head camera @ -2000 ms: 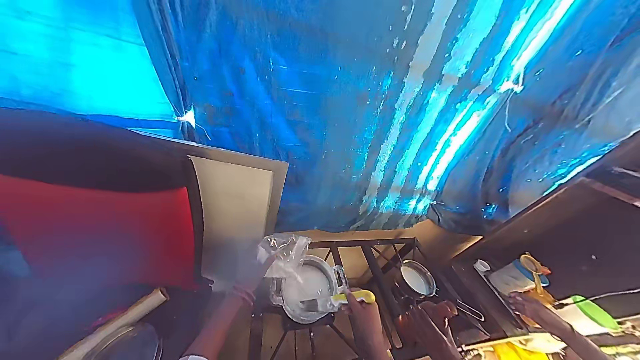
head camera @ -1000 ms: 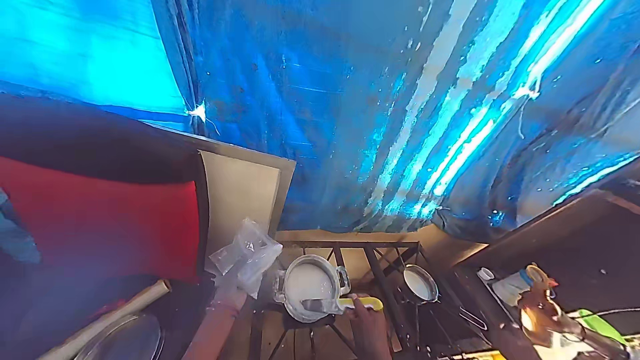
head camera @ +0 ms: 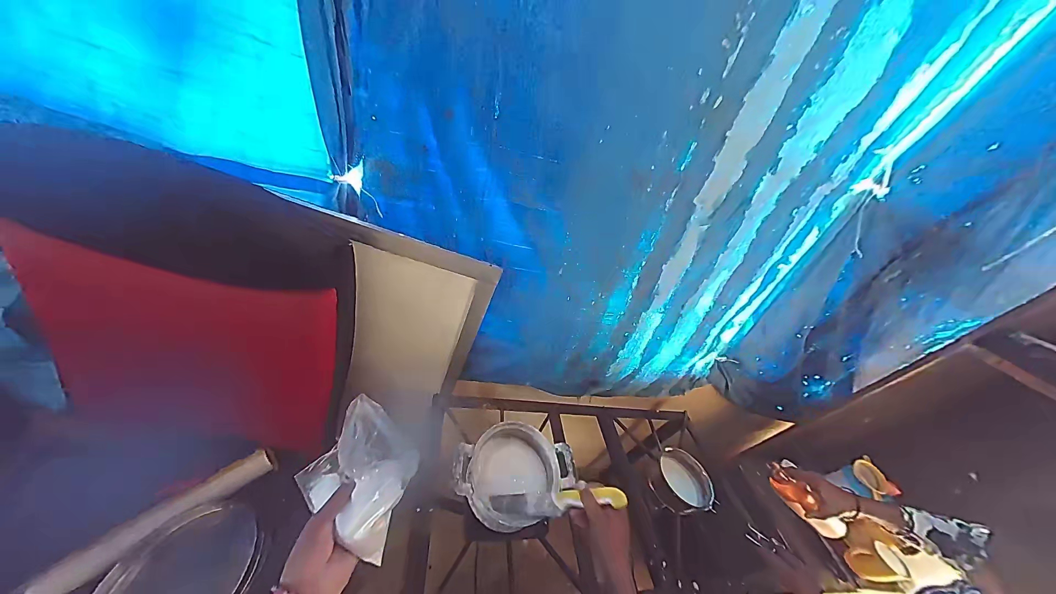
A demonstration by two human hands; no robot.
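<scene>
My left hand (head camera: 318, 536) holds a clear plastic bag (head camera: 367, 487) with white contents, left of a metal pot (head camera: 507, 474). My right hand (head camera: 602, 528) grips the yellow handle of a flat-bladed utensil (head camera: 590, 497). Its blade reaches into the pot, over the white contents. The pot has side handles and rests on a dark metal stove frame (head camera: 561, 408). Right of it on the frame is a smaller pan (head camera: 685, 480) with white liquid.
Another person's hand (head camera: 825, 499) is at the right, among yellow and white items. A blue tarpaulin (head camera: 495, 165) hangs overhead and behind the stove. At the lower left lie a round metal lid or tray (head camera: 190, 553) and a pale pole (head camera: 165, 520). A red panel (head camera: 190, 355) stands at the left.
My left hand and the bag have moved left, away from over the pot's edge. The other person's hands have left the area beside the smaller pan.
</scene>
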